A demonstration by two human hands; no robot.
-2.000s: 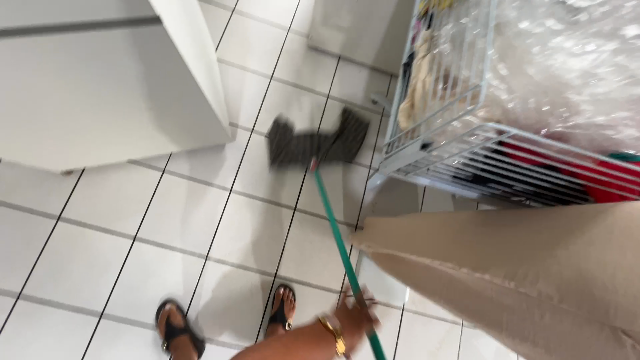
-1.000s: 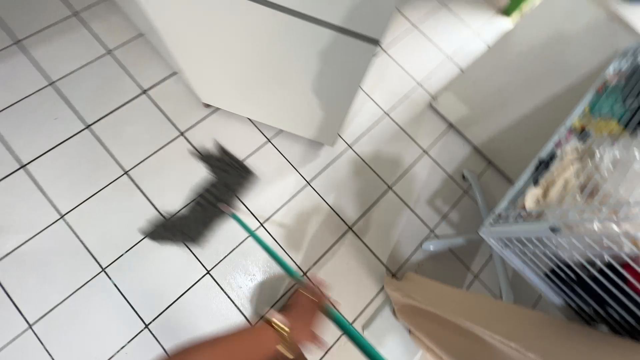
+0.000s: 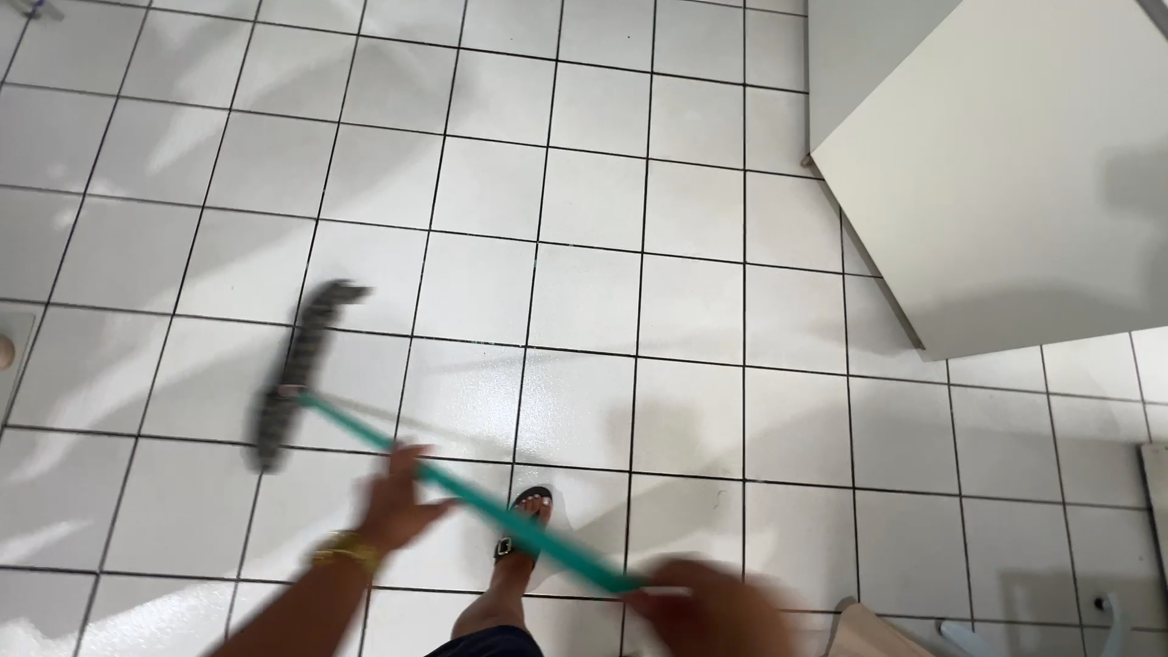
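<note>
A green pole (image 3: pixel 529 529) runs slantwise from the lower middle up to a dark grey, blurred mop head (image 3: pixel 306 365), which lies on the white tiled floor at the left. My left hand (image 3: pixel 401 502), with gold bracelets at the wrist, has its fingers loosely around the pole's lower part, the thumb standing off. Farther up the pole, at the bottom of the view, my right hand (image 3: pixel 703 607) is closed around it, blurred by motion. A foot in a black sandal (image 3: pixel 525 525) shows beneath the pole.
A large white cabinet or appliance (image 3: pixel 1004 201) stands at the upper right, its corner jutting over the floor. At the lower right are a beige panel or flap (image 3: pixel 871 634) and pale rack feet (image 3: pixel 967 639). A pale object (image 3: pixel 14 356) is cut off by the left edge.
The view has swung strongly, and the wire basket has left it. The mop head has swept across the floor away from the white cabinet. My right hand has come into view on the pole.
</note>
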